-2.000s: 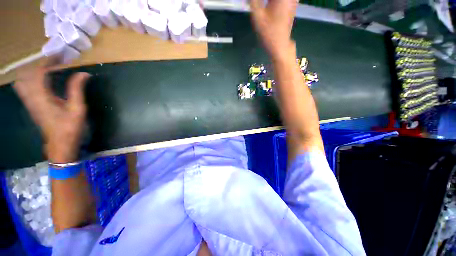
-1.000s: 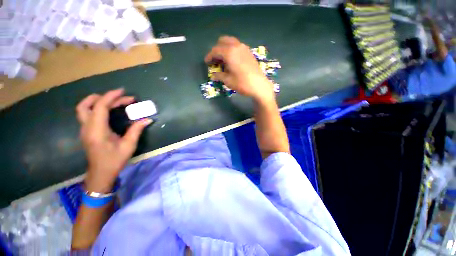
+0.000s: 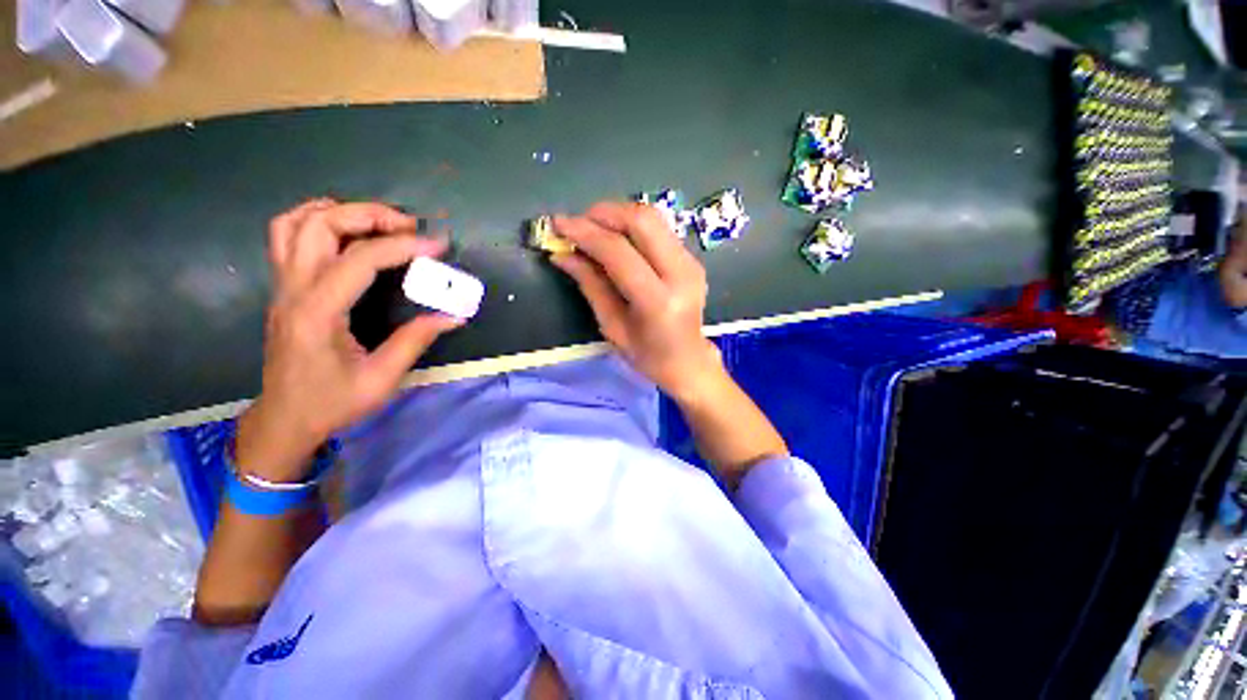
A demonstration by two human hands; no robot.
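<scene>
My left hand [image 3: 342, 308] holds a white plastic housing [image 3: 443, 289] between thumb and fingers, over the dark green bench [image 3: 451, 164]. My right hand [image 3: 636, 280] pinches a small circuit board with yellow parts [image 3: 547, 235] at its fingertips, a little to the right of the housing and apart from it. More loose circuit boards [image 3: 719, 216] lie just beyond my right hand, and a small group of them [image 3: 829, 178] lies further right. The inside of the housing cannot be seen.
More white housings [image 3: 116, 41] lie on a cardboard sheet [image 3: 315, 103] at the far left. A tray of boards [image 3: 1121, 185] stands at right. Below the bench are a black crate [image 3: 1019, 506], a blue crate [image 3: 807, 376] and bagged white pieces [image 3: 96, 533]. Another person's arm [image 3: 1203, 308] shows at the right edge.
My left hand first reached toward the heaped housings, then came back with one. My right hand has picked a circuit board from the group and brought it left toward the housing.
</scene>
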